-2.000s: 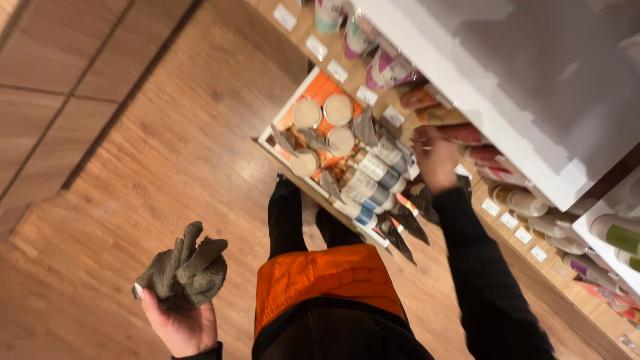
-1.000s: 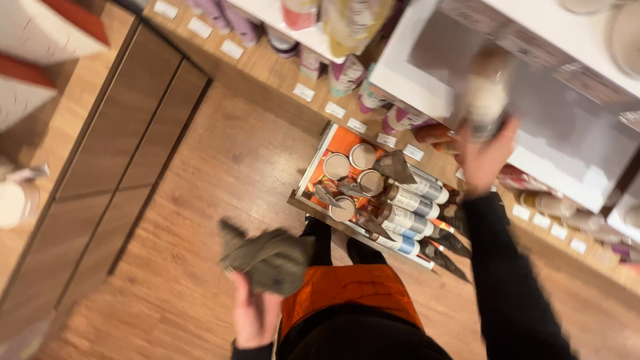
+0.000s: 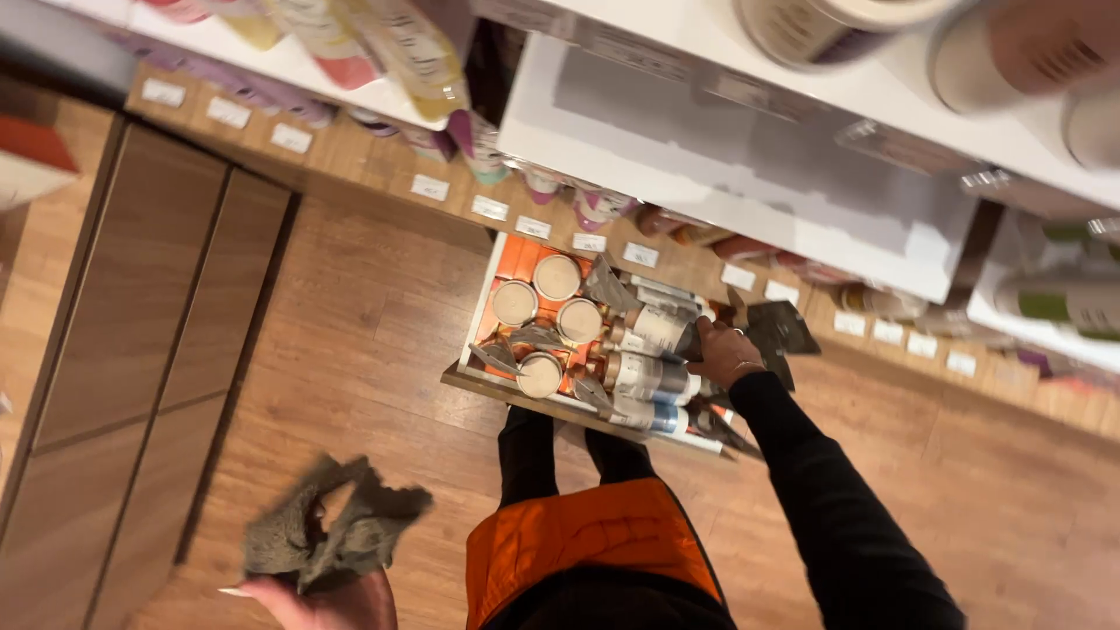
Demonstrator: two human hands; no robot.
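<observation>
My left hand [image 3: 328, 604] holds up a crumpled grey-brown cloth [image 3: 328, 525] at the lower left, above the floor. An open drawer [image 3: 525, 394] stands in front of my legs. Inside it lie several white bottles [image 3: 652, 376] on their sides, several round pale-topped containers [image 3: 557, 277] and crinkled grey packets [image 3: 610, 284]. My right hand [image 3: 724, 350] reaches over the bottles at the drawer's right part, its fingers at the end of one bottle; whether they grip it is hidden. Dark flat packets [image 3: 781, 328] lie just beyond that hand.
The white shelf [image 3: 744, 184] projects above the drawer. A wooden shelf edge with price tags [image 3: 430, 186] runs behind it, with bottles and tubes. Large tubs [image 3: 840, 31] stand at the top right. Wood-fronted cabinets [image 3: 131, 289] are at the left, an orange apron [image 3: 586, 542] below.
My right hand, which held a bottle up by the white shelf, has come down to the bottles in the drawer. My left hand still holds the cloth, whose shape has changed.
</observation>
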